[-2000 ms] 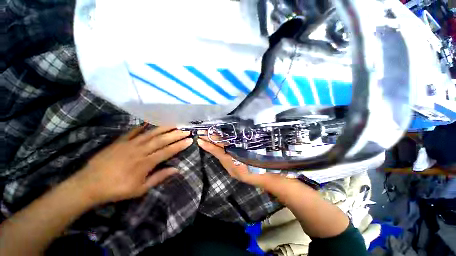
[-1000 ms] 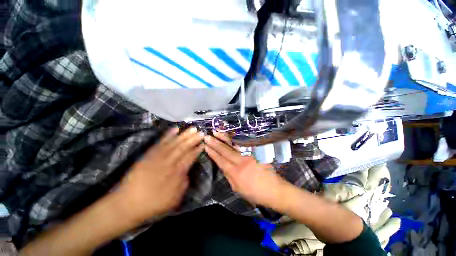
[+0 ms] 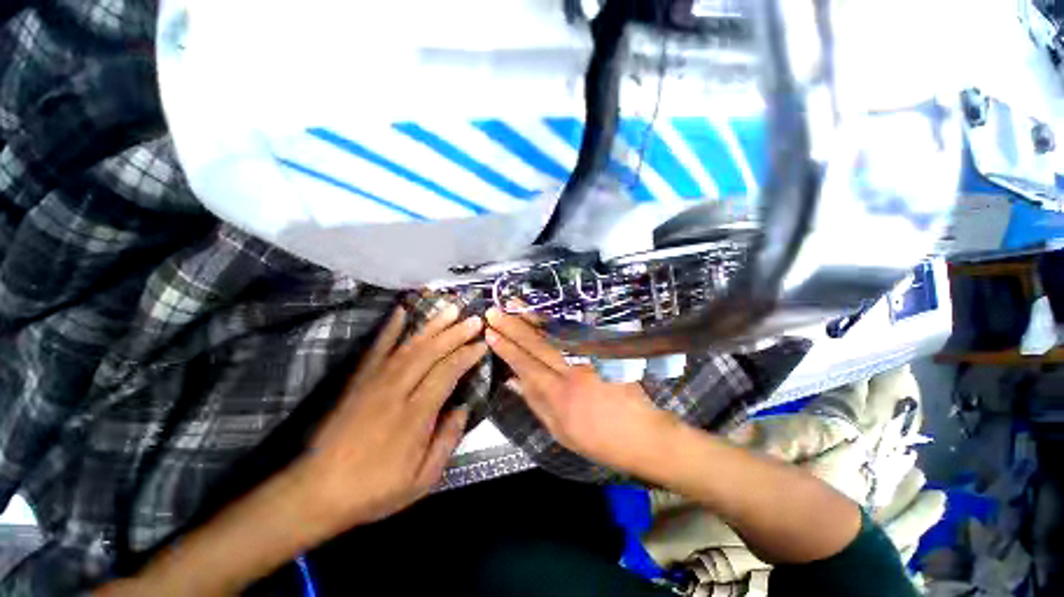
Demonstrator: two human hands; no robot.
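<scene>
Black, grey and white plaid fabric (image 3: 175,385) lies in folds at the left and runs under both hands. My left hand (image 3: 391,408) lies flat on it, fingers spread, fingertips close to the needle area (image 3: 502,292). My right hand (image 3: 583,402) rests on the cloth at the right, its fingertips almost touching the left ones. Neither hand visibly grips the cloth. The white sewing machine head (image 3: 385,105) with blue diagonal stripes stands above the hands. The presser foot is too small and blurred to make out.
A blurred shiny bar (image 3: 799,175) crosses close to the camera. The white machine bed (image 3: 490,461) shows its ruler-like front edge below the hands. A beige fabric bundle (image 3: 700,525) lies at the lower right, by blue material (image 3: 957,519). Grey scraps (image 3: 992,560) lie on the floor.
Plaid cloth that hung over the bed's front edge has shifted, and the ruler-like edge now shows below my hands. Both hands have moved slightly downward and right from two seconds ago, fingertips still together.
</scene>
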